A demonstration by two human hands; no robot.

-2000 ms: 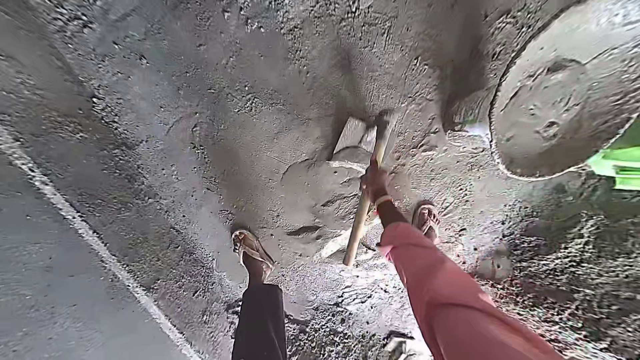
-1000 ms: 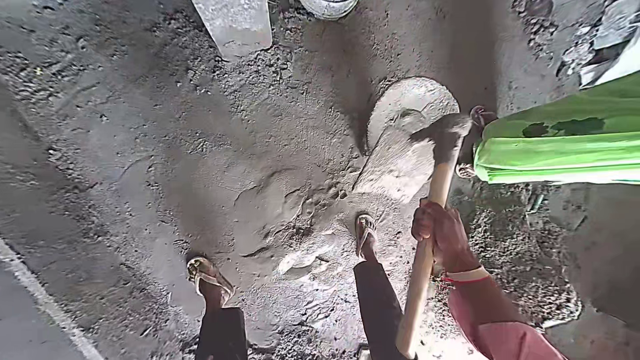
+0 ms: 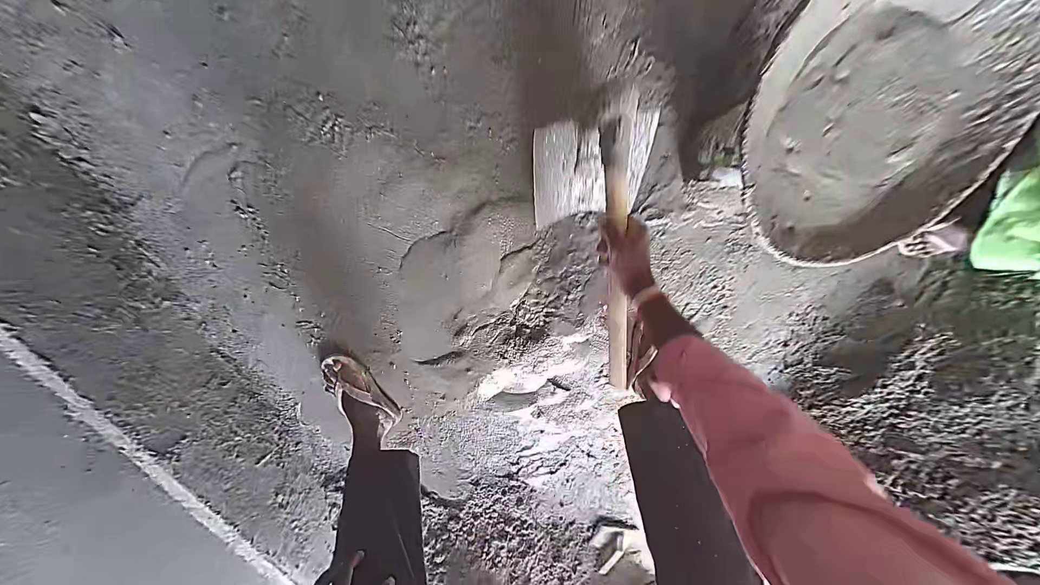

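Note:
My right hand (image 3: 626,252), in a pink-red sleeve, is closed around the wooden handle (image 3: 618,345) of a hoe, with the handle's end near my right foot. The hoe's broad metal blade (image 3: 567,172) is down at the far edge of a patch of wet grey mortar (image 3: 455,280); mortar hides part of its edge. What seem to be fingers of my left hand (image 3: 351,567) show at the bottom edge by my left trouser leg, mostly out of view. A large round pan (image 3: 869,134) coated with mortar is at the upper right, apart from the hoe.
My sandalled left foot (image 3: 361,386) stands left of the mortar. Another person's green garment (image 3: 1007,223) shows at the right edge, with what looks like their hand at the pan's rim. Rough gravelly ground (image 3: 918,414) lies at right; a pale edge line (image 3: 130,451) crosses at lower left.
One second ago the hoe was farther right, by the green-clothed person; now it is over the mortar between and ahead of my feet. The green garment shows much less. The view has shifted.

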